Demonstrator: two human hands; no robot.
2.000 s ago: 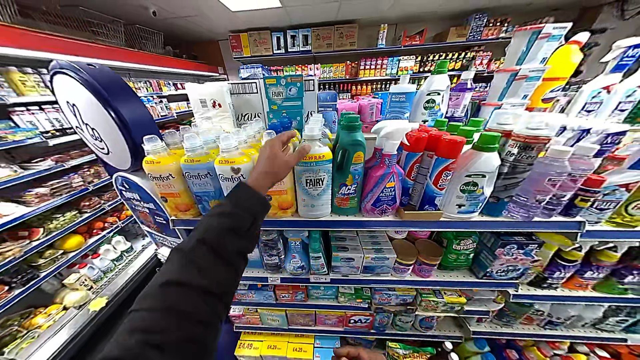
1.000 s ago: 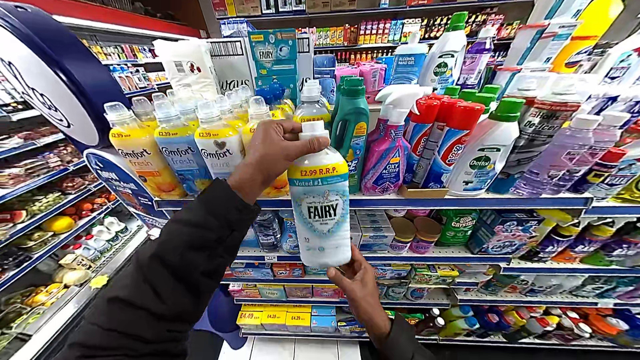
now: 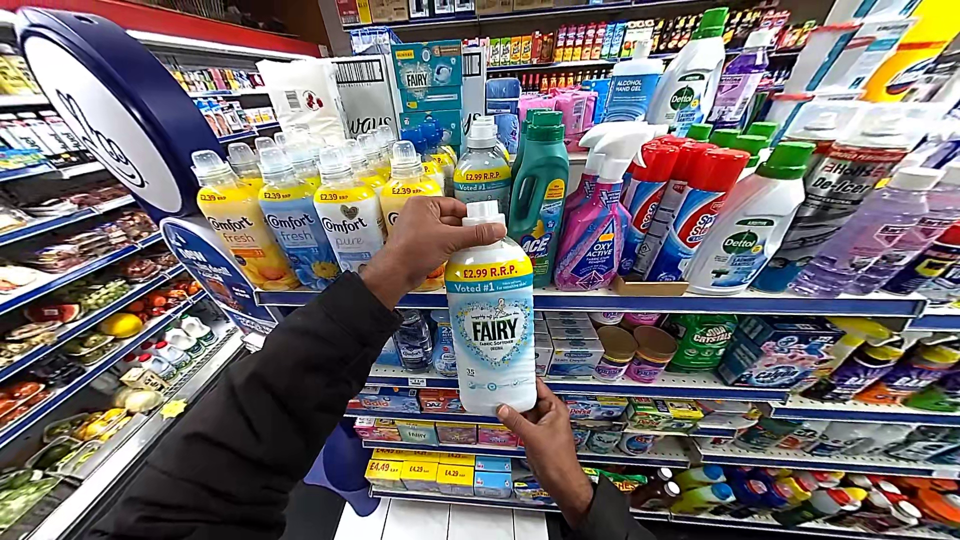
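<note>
A white Fairy fabric softener bottle (image 3: 492, 337) is held upright in front of the top shelf, its printed front facing me. My left hand (image 3: 424, 240) grips it at the neck, just under the white cap. Fingers of my right hand (image 3: 547, 442) hold its base from the lower right. Behind it on the shelf stands another Fairy bottle (image 3: 482, 169), beside a green Ace bottle (image 3: 541, 199). Yellow, blue and white Comfort bottles (image 3: 349, 214) stand in rows to the left of it.
Pink Oxy Active spray bottles (image 3: 592, 232), red-capped spray cans (image 3: 701, 214) and a Dettol bottle (image 3: 750, 225) crowd the right of the shelf, whose blue edge (image 3: 750, 303) runs below. A round blue-and-white sign (image 3: 105, 112) stands at the left, near shelves of produce. Boxed goods fill lower shelves.
Two seconds ago my left hand was at the Fairy bottle on the shelf. The bottle has since come off the shelf toward me, and my right hand has come to its base.
</note>
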